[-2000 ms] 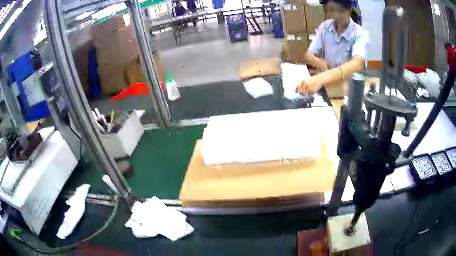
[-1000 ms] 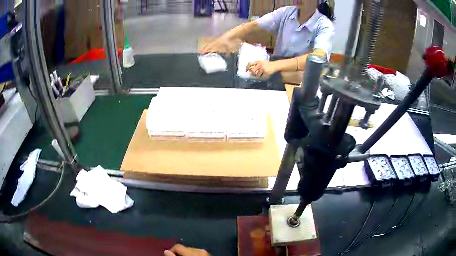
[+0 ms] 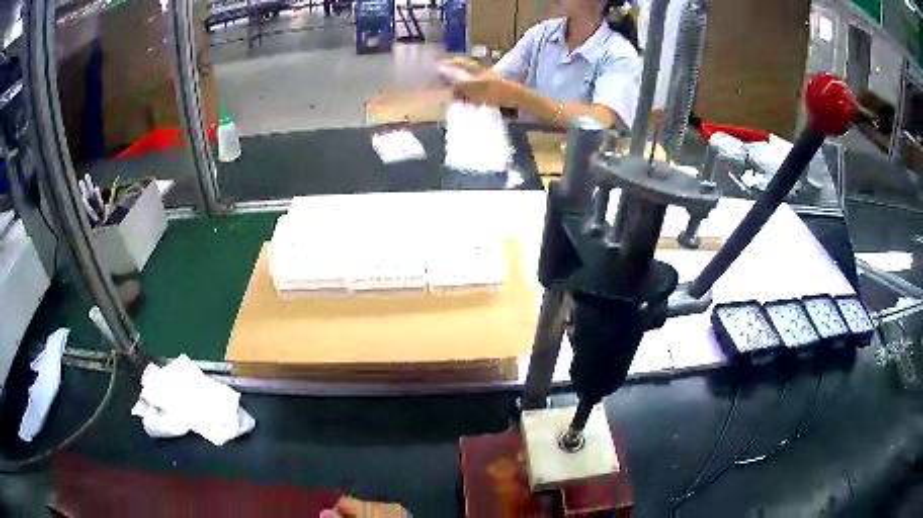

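Note:
The black arbor press [image 3: 607,324] stands right of centre. Its cream pressing block [image 3: 572,447] sits under the ram, over the reddish-brown fixture [image 3: 493,473]. The press lever [image 3: 761,207] slants up to the right and ends in a red ball knob. A small part of my left hand [image 3: 366,508] shows at the bottom edge, over the right end of the long dark red board [image 3: 192,491]. Most of the hand is cut off, and I cannot tell whether it holds anything. My right hand is out of the picture.
Several square LED lamps [image 3: 747,329] stand in a row at right, cables trailing down. White stacked parts [image 3: 395,238] lie on cardboard sheets [image 3: 374,339] behind the bench edge. A crumpled white cloth [image 3: 192,400] lies left. A tool box [image 3: 132,228] stands behind a metal post. A person works opposite.
My left hand has come into view at the bottom edge since the oldest frame. The view has shifted right, so the lamp row shows fully. The person opposite has moved their hands.

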